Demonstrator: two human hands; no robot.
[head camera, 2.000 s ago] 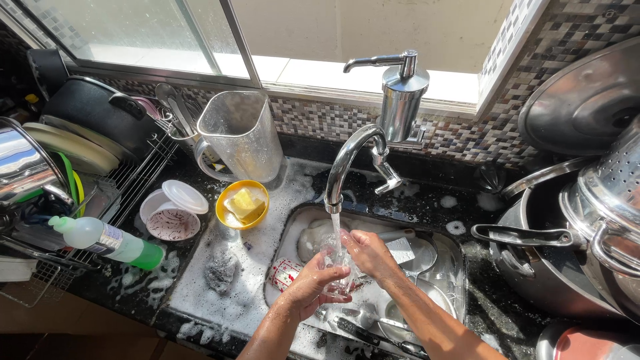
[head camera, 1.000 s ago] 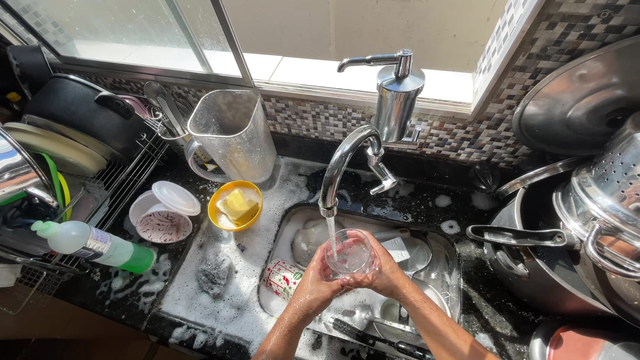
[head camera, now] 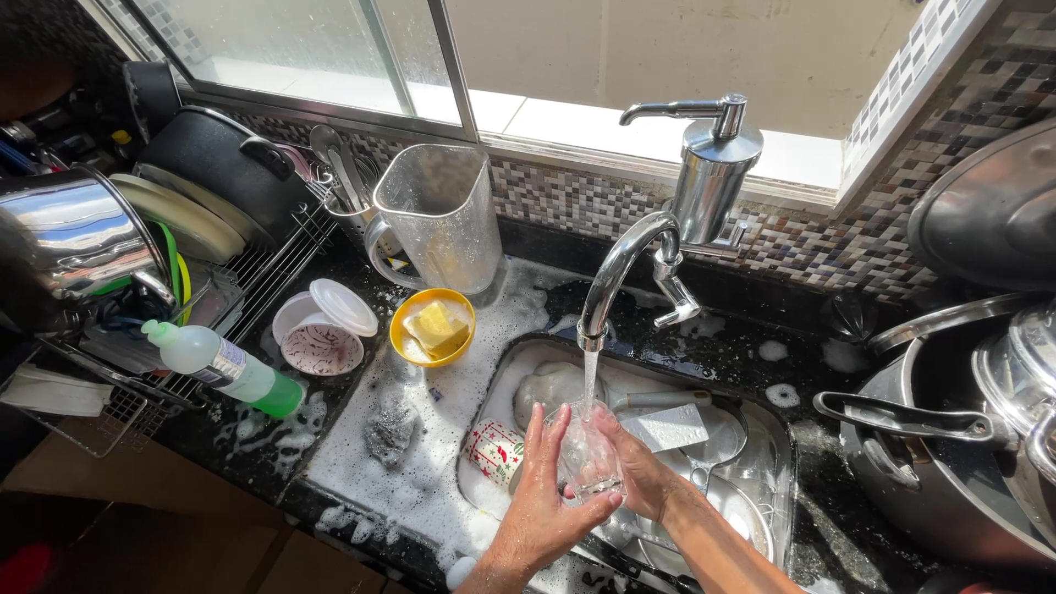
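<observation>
Between my two hands a clear drinking glass is held tilted under the running water of the chrome faucet. My left hand has its fingers along the left side and base of the glass. My right hand grips the glass from the right, near its upper part. Below lies the steel sink, holding a white cup with a red and green print, a sieve and other utensils, partly hidden by my arms.
On the soapy counter left stand a yellow bowl with a sponge, a clear pitcher, a white tub and a green soap bottle. A dish rack is at far left; large pots are at right.
The glass was held with its round opening facing up under the stream one second ago; now it is tilted on its side, and my left hand's fingers have spread along it.
</observation>
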